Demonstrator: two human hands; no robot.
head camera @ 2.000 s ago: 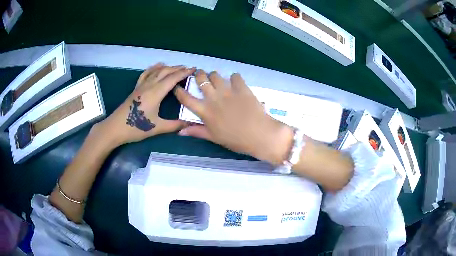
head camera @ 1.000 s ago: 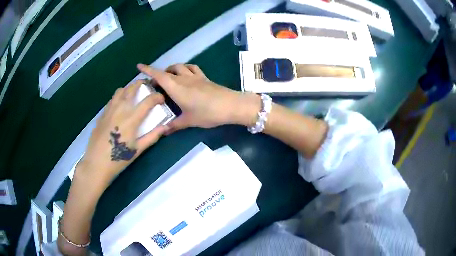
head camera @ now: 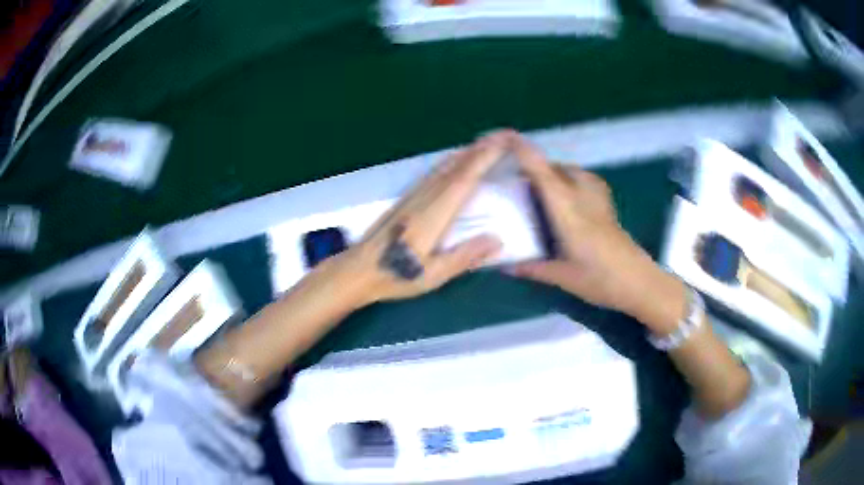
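Note:
A white carded watch box lies lengthwise against the pale rail, with a dark watch face at its left end. My left hand lies over its middle, thumb on top and fingers along the far side. My right hand holds its right end, thumb on the near side and fingers reaching the far corner. The fingertips of both hands meet at the far edge. The hands hide much of the box. A thick stack of window cards lies nearest me. The picture is blurred.
Two open watch boxes stand tilted at left. At right are an open watch box, an orange-face box and another beside them. More boxes lie beyond the pale rail. A person's pink sleeve shows at lower left.
The view has swung round and levelled. The held box now lies crosswise with its dark watch face showing left of my hands. My left hand is now flatter, and both hands are at the box's right part.

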